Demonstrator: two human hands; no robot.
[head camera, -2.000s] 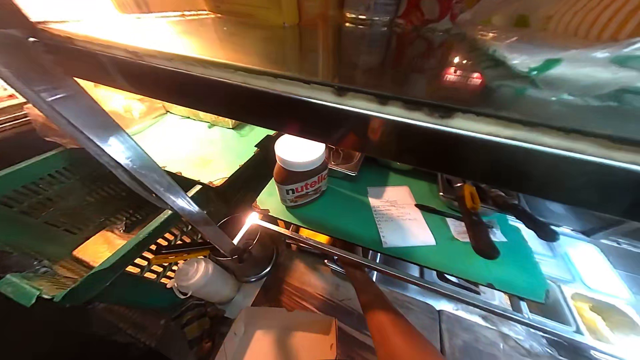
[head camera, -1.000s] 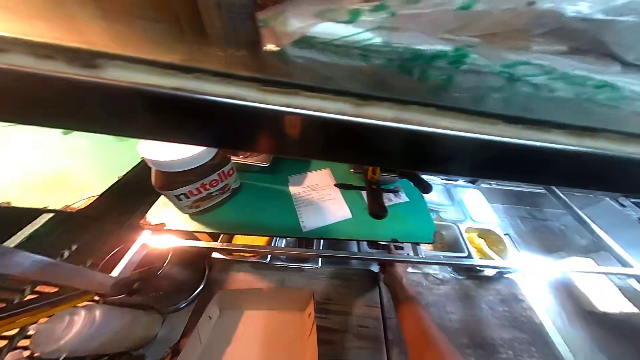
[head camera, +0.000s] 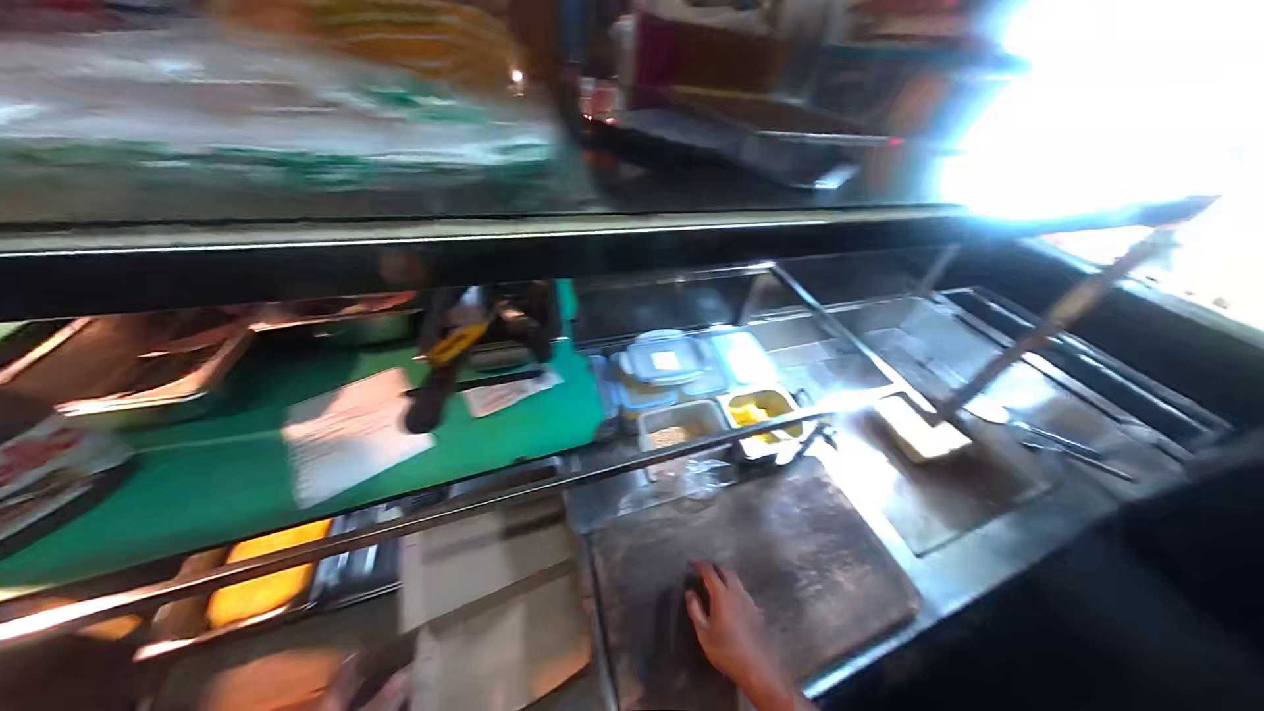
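Observation:
My right hand (head camera: 729, 627) is low in the view, over a dark flat metal plate (head camera: 760, 553) set in the counter. Its fingers are a little spread and nothing shows in them; whether they touch the plate is unclear. To its left lies an open cardboard box (head camera: 504, 612). A blurred, skin-toned shape at the bottom left may be my left hand (head camera: 281, 681); its fingers and anything in them cannot be made out. Beyond the rail, a paper slip with writing (head camera: 346, 434) and a black-handled tool with a yellow part (head camera: 449, 365) rest on the green board (head camera: 513, 434).
A metal rail (head camera: 533, 489) crosses above the counter, below a dark shelf edge (head camera: 494, 237). Behind the plate are a tub with yellow food (head camera: 760, 410), a tub of grainy food (head camera: 676, 430) and lidded containers (head camera: 664, 357). Tongs (head camera: 1076, 449) lie at the right.
My right hand was at the rail by the green board; now it is over the dark plate, on the near side of the rail. The view has swung right, and the Nutella jar has left it.

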